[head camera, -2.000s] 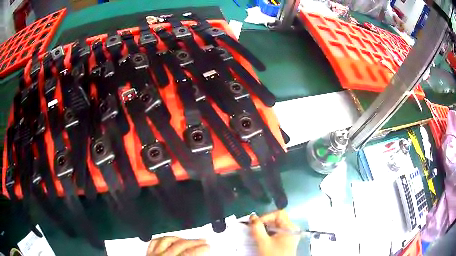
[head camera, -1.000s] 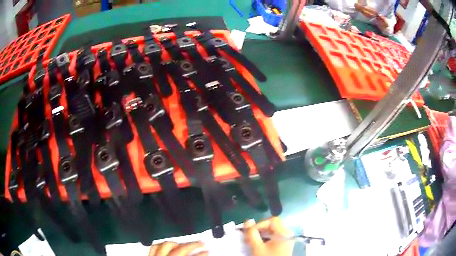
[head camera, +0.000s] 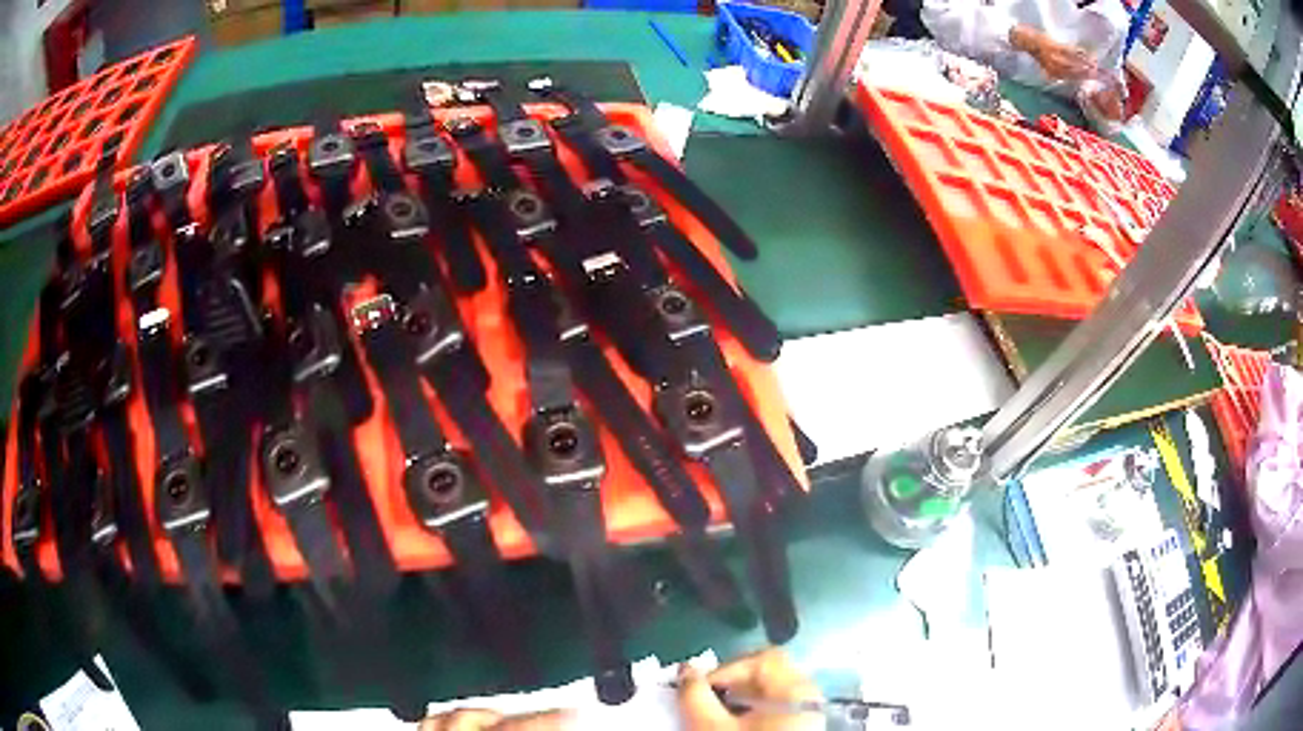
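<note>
A white paper sheet (head camera: 629, 711) lies on the green bench at the bottom edge. My right hand (head camera: 750, 688) holds a thin pen (head camera: 857, 708), its tip side over the paper. My left hand (head camera: 493, 720) rests flat at the paper's near part, mostly cut off by the lower edge; whether anything is under it is hidden. Behind the paper, black smartwatches (head camera: 562, 440) with long straps lie in overlapping rows on an orange-red tray (head camera: 386, 479). Several straps hang over its near edge, and one strap tip overlaps the paper.
A clear-green bottle (head camera: 917, 493) stands by a metal post (head camera: 1143, 314). A calculator (head camera: 1160, 607) and papers lie right. Another orange-red tray (head camera: 1000, 264) is at back right, an orange-red tray (head camera: 86, 122) back left, a blue bin (head camera: 765, 46) behind. Another person's hand (head camera: 1050, 54) shows top right.
The view has tilted so the bench things sit lower, and my hands are more cut off. My right hand still holds the pen at the paper. The other person's hands have come into view.
</note>
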